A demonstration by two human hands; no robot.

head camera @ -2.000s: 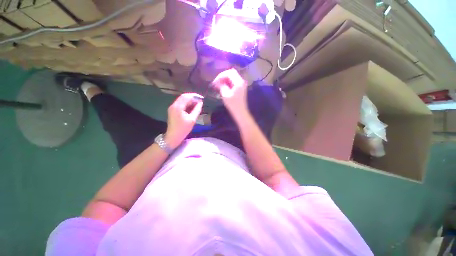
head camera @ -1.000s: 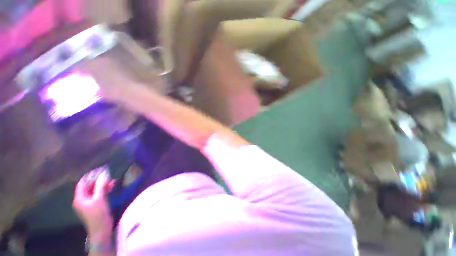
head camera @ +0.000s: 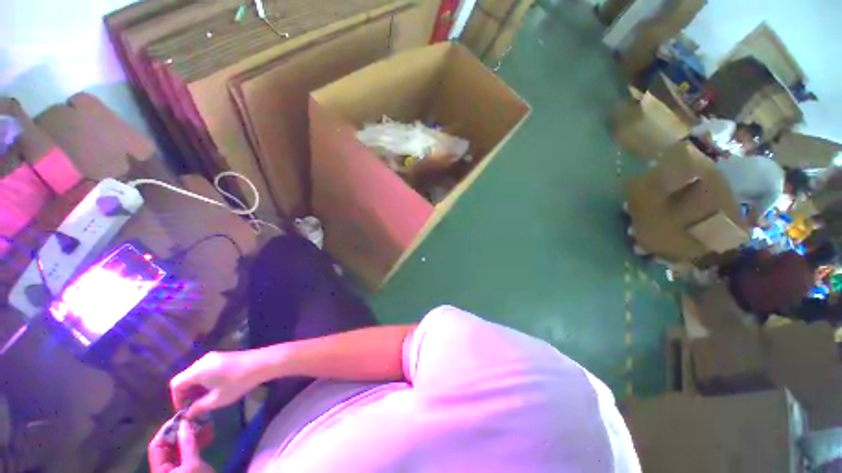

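My right hand (head camera: 210, 383) and my left hand (head camera: 181, 445) are close together at the lower left, in front of my lap. My left hand is cut off at the bottom edge. Its fingers are closed on a small greyish part (head camera: 172, 429), likely an LED module; the fingers partly hide it. My right fingertips bend down to this part and seem to pinch it. The lit test box (head camera: 109, 292) glows pink-white on the cardboard beyond my hands, and the glare hides most of its face.
A white power strip (head camera: 78, 236) with dark plugs lies behind the test box, with a white cable (head camera: 242, 189) looping right. A large open carton (head camera: 360, 199) holds a whitish bag (head camera: 406, 140). Flattened cartons (head camera: 185, 55) stand behind. People (head camera: 759, 180) and cartons are at far right.
The view has swung right, so the bench now lies at the left. My right hand has come back from near the test box to my left hand.
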